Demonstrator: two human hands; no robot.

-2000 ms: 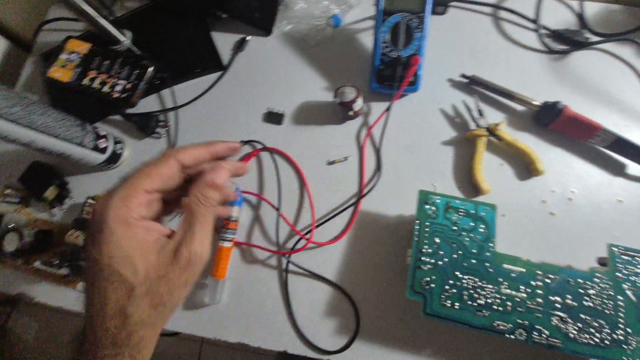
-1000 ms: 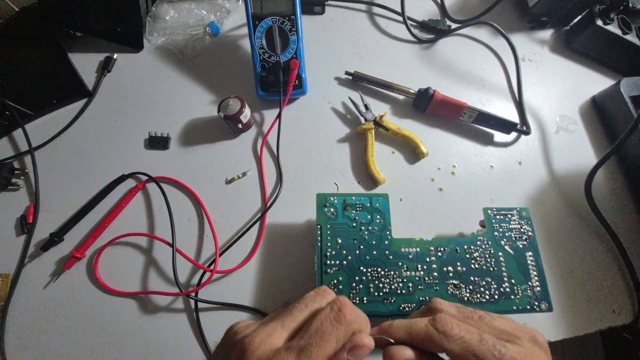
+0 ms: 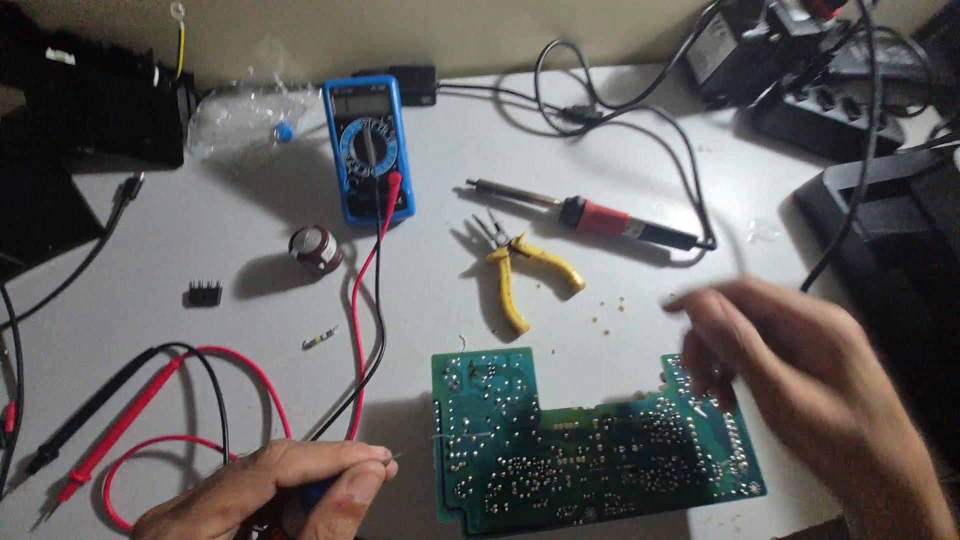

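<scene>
My left hand (image 3: 300, 487) pinches a thin silvery wire (image 3: 401, 455) between thumb and forefinger, left of the green circuit board (image 3: 600, 465). A blue object (image 3: 313, 493), mostly hidden, sits inside that hand's grasp. Over the board's right end is my right hand (image 3: 795, 367), blurred, fingers apart and apparently holding nothing. The board lies with its soldered side up. Above it are yellow-handled pliers (image 3: 517, 274), jaws parted, and a soldering iron (image 3: 600, 217) with a red grip. A blue multimeter (image 3: 369, 150) has red and black leads attached.
Two test probes (image 3: 112, 427) lie at left. Nearby are a black component with pins (image 3: 205, 293), a brown cylindrical capacitor (image 3: 316, 250) and a small leaded component (image 3: 320, 337). A clear plastic bag (image 3: 240, 120), power strip (image 3: 825, 112) and cables line the back; a black casing (image 3: 892, 225) stands right.
Both hands were together at the board's lower edge a second ago; now they are apart, left at the board's left side, right raised over its right end. The view has shifted.
</scene>
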